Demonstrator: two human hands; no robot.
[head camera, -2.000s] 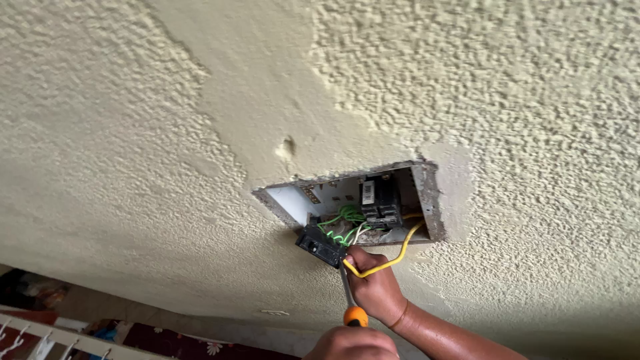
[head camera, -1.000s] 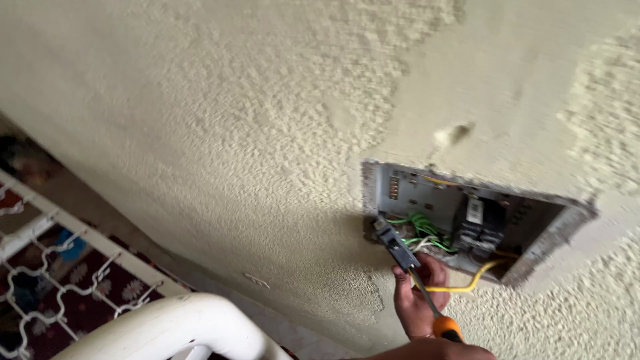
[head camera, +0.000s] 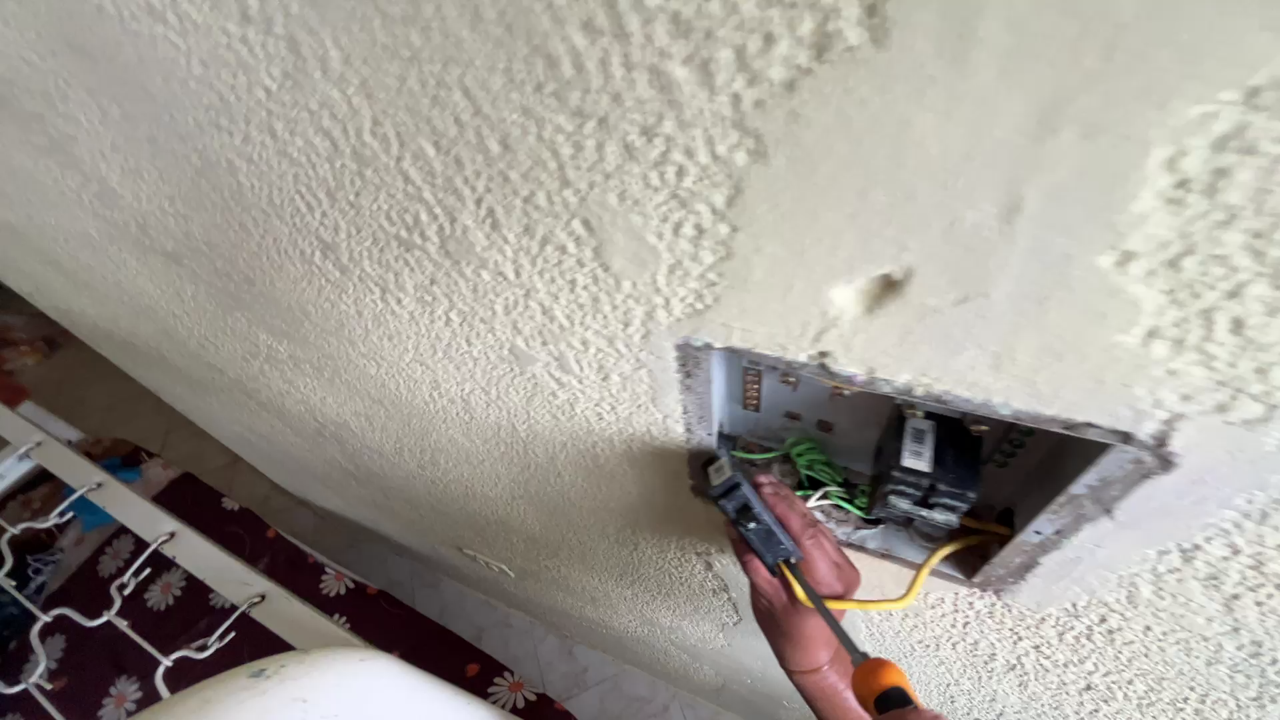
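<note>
A black circuit breaker (head camera: 752, 512) is held between the fingers and thumb of my right hand (head camera: 800, 590), outside the lower left edge of a recessed electrical box (head camera: 715, 395). A yellow wire (head camera: 890, 603) runs from the breaker's lower end back into the box. The shaft of an orange-handled screwdriver (head camera: 882, 685) reaches that same end. My left hand (head camera: 912, 714) is on its handle, mostly cut off by the bottom edge. Inside the box are coiled green wires (head camera: 815, 462), a white wire and black breakers (head camera: 930, 470) with a label.
The box sits in a rough textured wall (head camera: 450, 300) with a small chipped hole (head camera: 868, 290). At lower left are a white metal frame (head camera: 190, 540) with wire hooks, a dark floral cloth (head camera: 380, 600) and a rounded white surface (head camera: 330, 690) close to the camera.
The view has swung, so the box sits further right and the white frame shows more. My right hand still holds the breaker, which is turned more steeply than in the earliest frame. The screwdriver remains at its lower end.
</note>
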